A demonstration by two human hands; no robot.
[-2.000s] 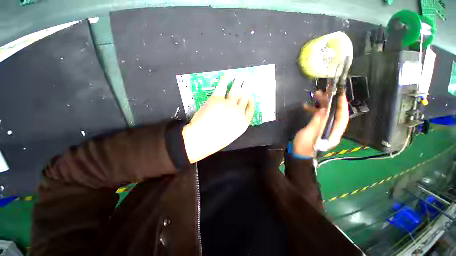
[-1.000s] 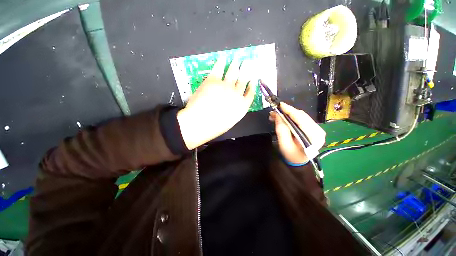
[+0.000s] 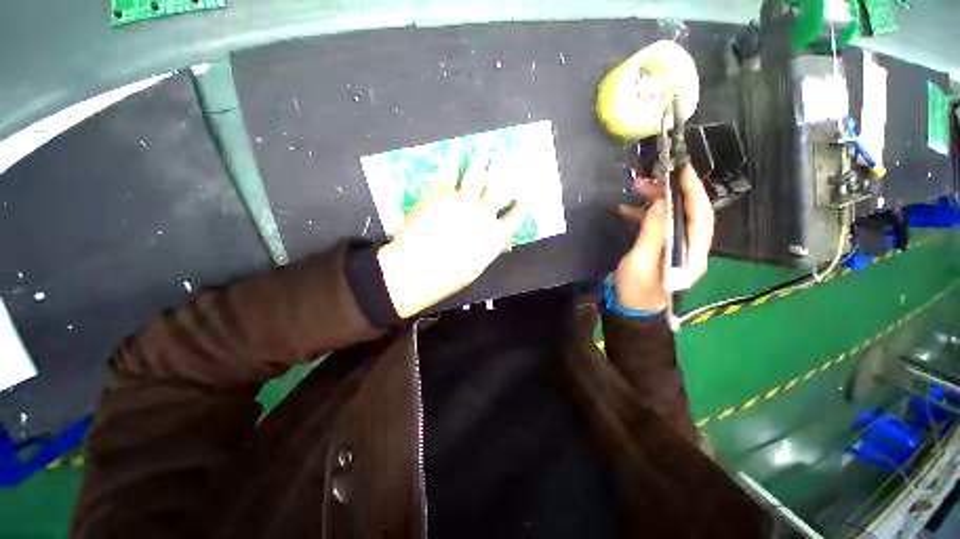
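A green circuit board lies on a white paper sheet on the black mat. My left hand lies flat over the board with its fingers spread and hides much of it. My right hand grips a soldering iron, which points away from me. The iron's front end reaches the yellowish tip-cleaning pot; its exact tip is hard to make out.
The iron holder stands right of the pot, beside the grey feeder box with a green reel. A blue tube with a yellow-orange end lies at the feeder. Another green board is on the conveyor at the top left.
Since a second ago, my right hand has moved the iron from the board to the pot on the right. My left hand has stayed on the board. The view has shifted.
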